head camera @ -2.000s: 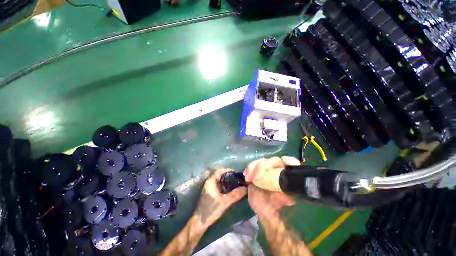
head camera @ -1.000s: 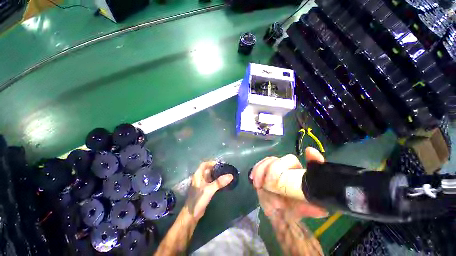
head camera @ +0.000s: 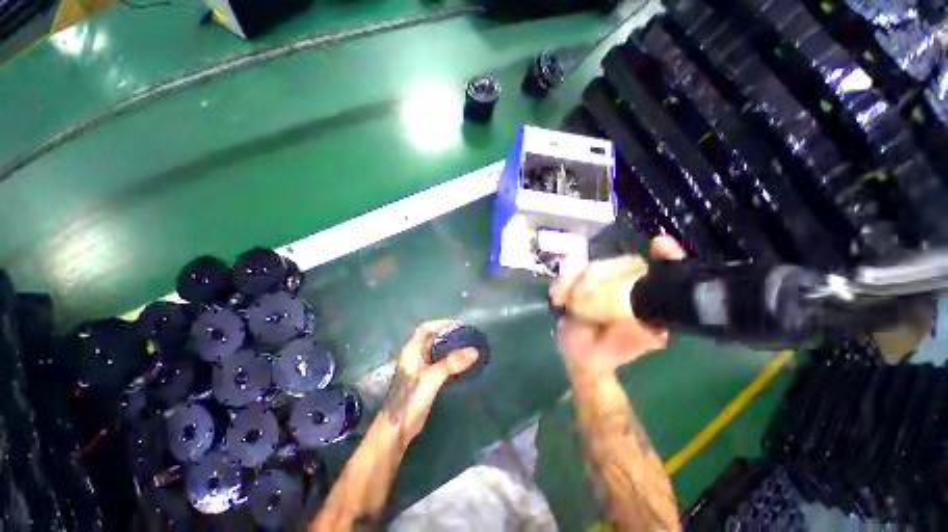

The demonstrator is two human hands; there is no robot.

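My left hand point(head camera: 424, 364) holds a round black housing point(head camera: 461, 351) above the green bench, thumb across its top. My right hand point(head camera: 613, 307) grips a black electric screwdriver point(head camera: 717, 303), which lies nearly level with its pale line running off to the right. The screwdriver's tip is at the front ledge of the white and blue screw feeder point(head camera: 556, 197); the hand hides the exact contact. Flat black discs point(head camera: 242, 376) with small centre holes are heaped at the left.
Two black cylinders stand beyond the feeder, one upright point(head camera: 481, 99) and one near the trays point(head camera: 544, 73). Stacked black blister trays point(head camera: 717, 135) fill the right. A white strip point(head camera: 395, 216) crosses the bench. Pale crumpled sheet point(head camera: 468, 499) lies at the near edge.
My right hand has moved the screwdriver away from the housing, up to the feeder. My left hand keeps the housing. The standing cylinders appear further left, and the pliers are now covered.
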